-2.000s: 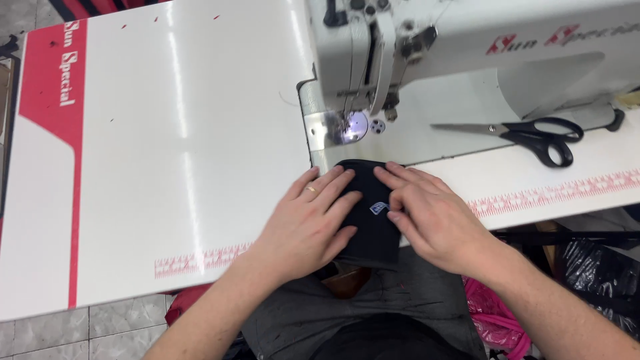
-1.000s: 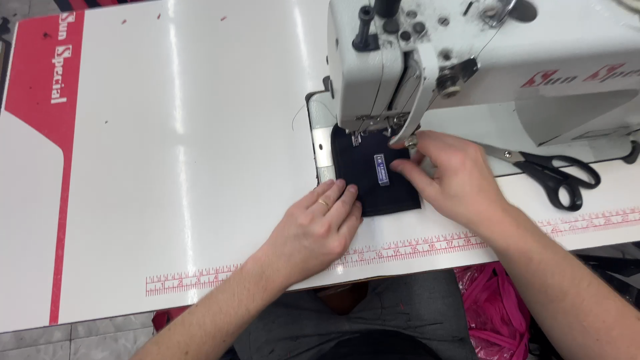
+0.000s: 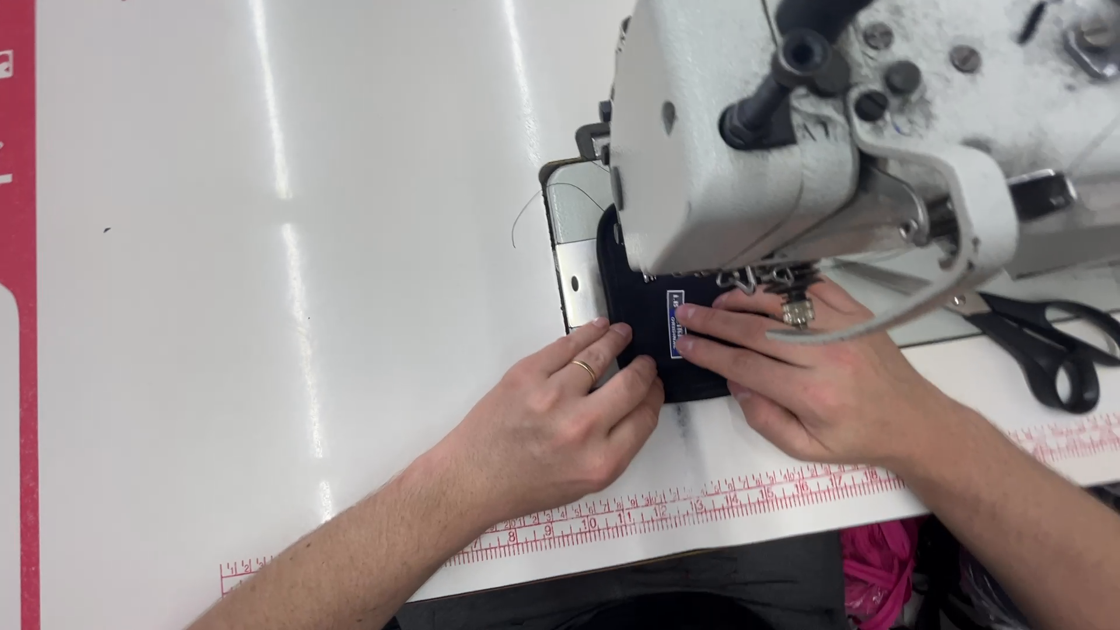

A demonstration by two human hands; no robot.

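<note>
A dark fabric piece [image 3: 643, 306] with a small blue label [image 3: 675, 324] lies flat under the head of a sewing machine [image 3: 735, 175]. The machine head hides its far part and the needle. My left hand [image 3: 569, 411], with a ring on one finger, rests its fingertips on the fabric's left edge. Flat on its right side lies my right hand [image 3: 814, 376], two fingertips touching the label. Neither hand grips the fabric; both press on it from above.
Black-handled scissors [image 3: 1041, 350] lie at the right beside the machine. A printed ruler scale [image 3: 639, 516] runs along the front edge of the white table [image 3: 175, 306]. Pink material [image 3: 875, 569] is below that edge. A loose thread curls left of the fabric.
The fabric has moved from in front of the machine to under its head. My right hand, raised near the presser area one second ago, now lies flat on the fabric. The view has moved closer.
</note>
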